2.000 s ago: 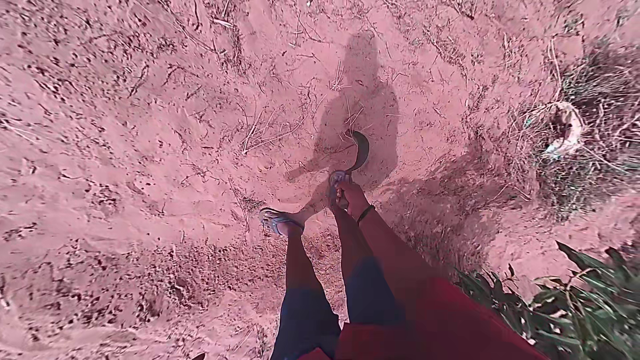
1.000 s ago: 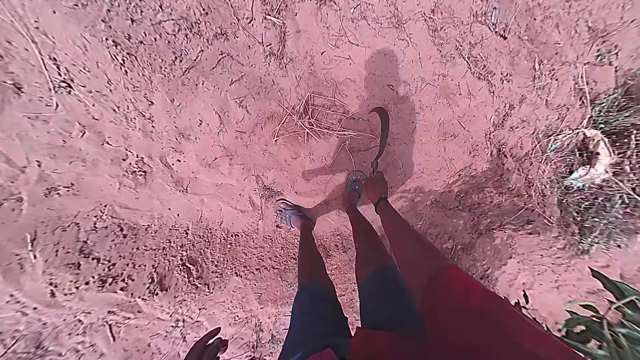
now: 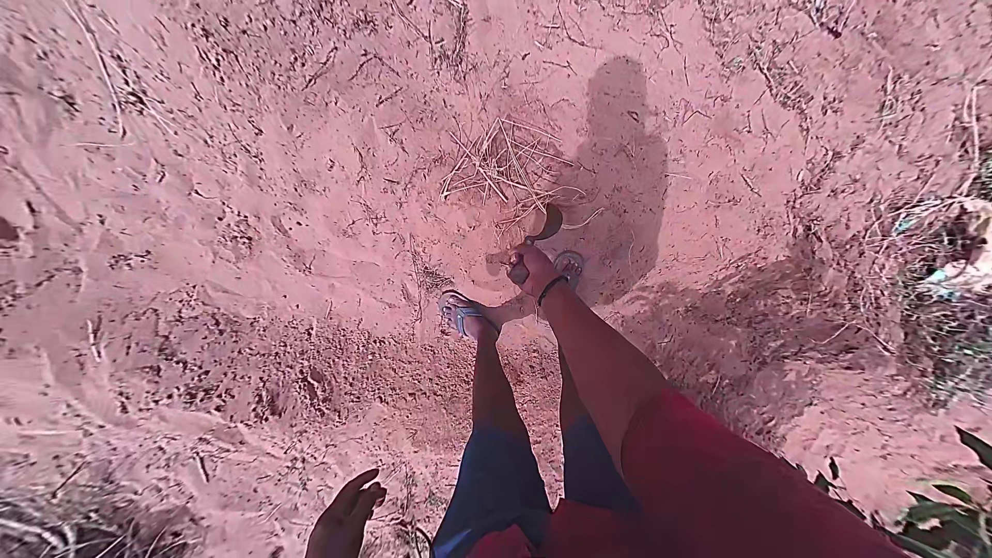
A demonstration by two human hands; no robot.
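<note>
My right hand (image 3: 533, 270), with a dark band at its wrist, grips the handle of a sickle above my right foot. The sickle's dark curved blade (image 3: 549, 223) points away from me, beside the near edge of a loose heap of dry stalks (image 3: 504, 167). From this view I cannot tell whether the blade touches the stalks. My left hand (image 3: 349, 515) is low in the view, left of my legs, with its fingers apart and nothing in it.
Both feet, in flip-flops (image 3: 463, 311), stand on reddish sandy soil. Dry brush with pale scraps (image 3: 961, 271) lies at the right edge. Green leaves (image 3: 945, 515) fill the lower right corner, and dry twigs (image 3: 62, 531) lie at the lower left. My shadow falls ahead.
My right hand with the sickle has moved left, across in front of my right foot. My left hand, out of view two seconds ago, now shows more fully at the bottom.
</note>
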